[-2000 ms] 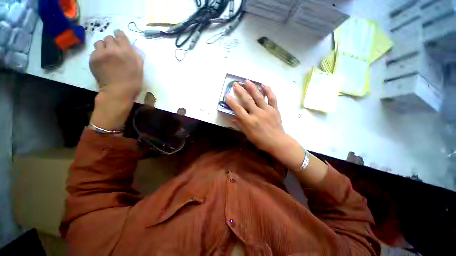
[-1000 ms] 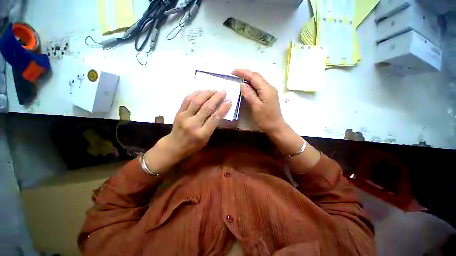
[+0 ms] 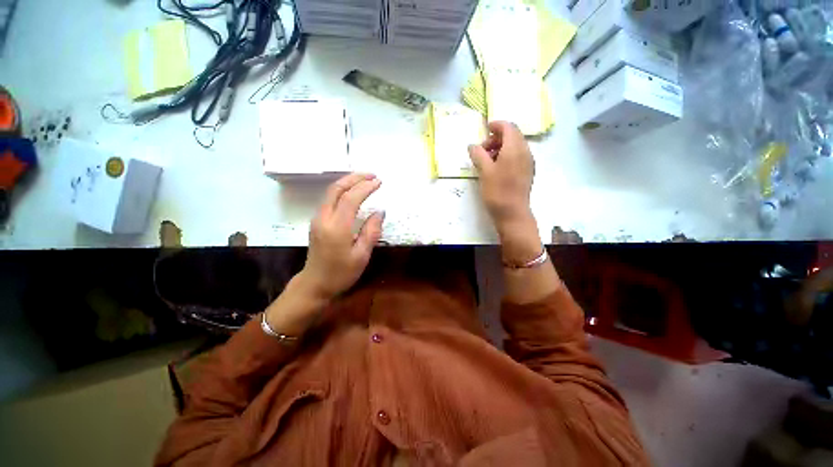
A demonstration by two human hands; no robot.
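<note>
A white box sits on the white tabletop in front of me. My left hand is just below its lower right corner, fingers apart and empty. My right hand is over the right edge of a small yellow-backed label sheet. Its thumb and forefinger are bent close together; whether they hold a label or the sheet cannot be told. A second white box with a round gold seal stands at the left.
Black cords lie at the back left near a yellow sheet. A narrow strip lies behind the label sheet. More yellow label sheets, stacked white boxes and a clear plastic bag are at the right.
Both hands have come off the box in front of me, which now shows a plain white top. My right hand has moved right to the label sheet. The view has shifted right.
</note>
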